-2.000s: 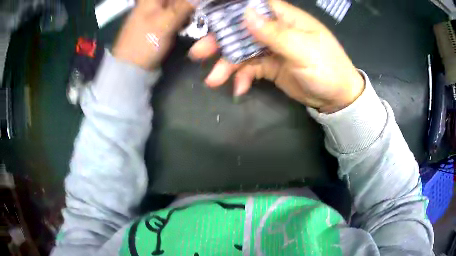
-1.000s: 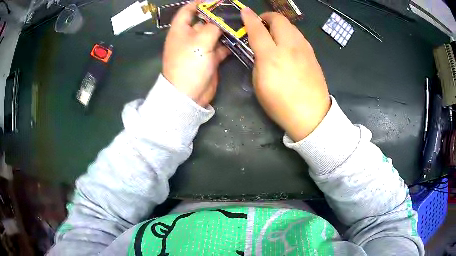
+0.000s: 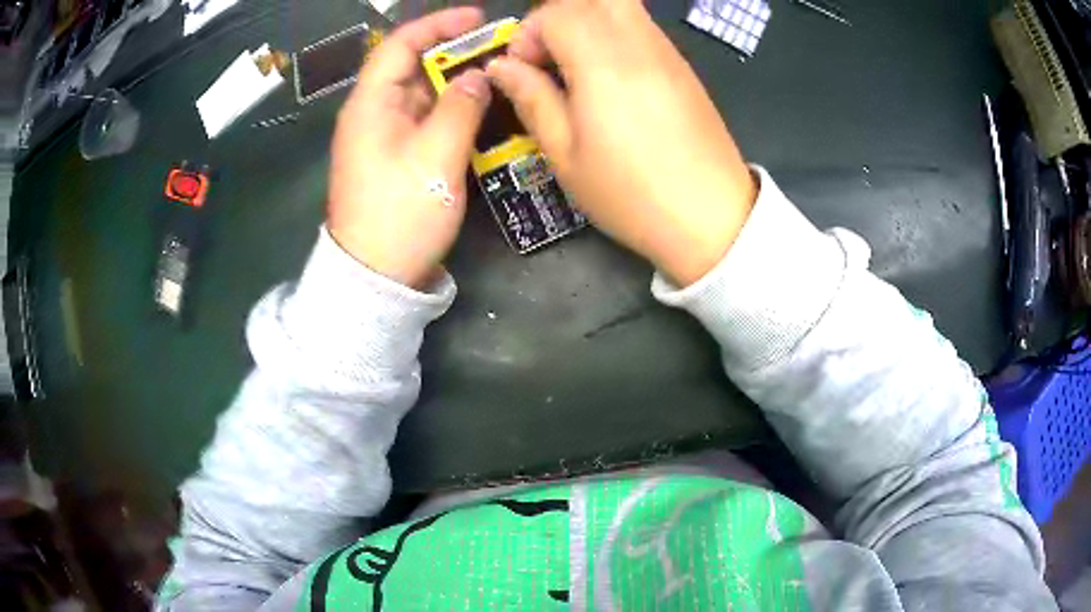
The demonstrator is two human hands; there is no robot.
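Note:
The keypad phone body (image 3: 526,206) shows between my hands at the upper middle, with a yellow frame around its dark screen and a dark key area at its near end. My left hand (image 3: 404,155) grips the frame's left side, thumb on the screen area. My right hand (image 3: 634,132) is at its right side, with thumb and fingertips pinched together over the screen area. The right hand covers part of the screen and keys. I cannot tell whether those fingertips hold a small piece.
The back housing (image 3: 178,239) with a red-orange square lies at left. A spare LCD screen (image 3: 239,93), a thin bezel (image 3: 333,63) and a clear cup (image 3: 109,124) are upper left. The keypad mat (image 3: 730,22) is upper right. A black-handled tool (image 3: 1023,227) and blue basket (image 3: 1050,430) are right.
The phone has turned so its yellow frame and dark key area face up. Both hands have shifted, and my right fingertips have moved over the screen area. The camera view has also shifted.

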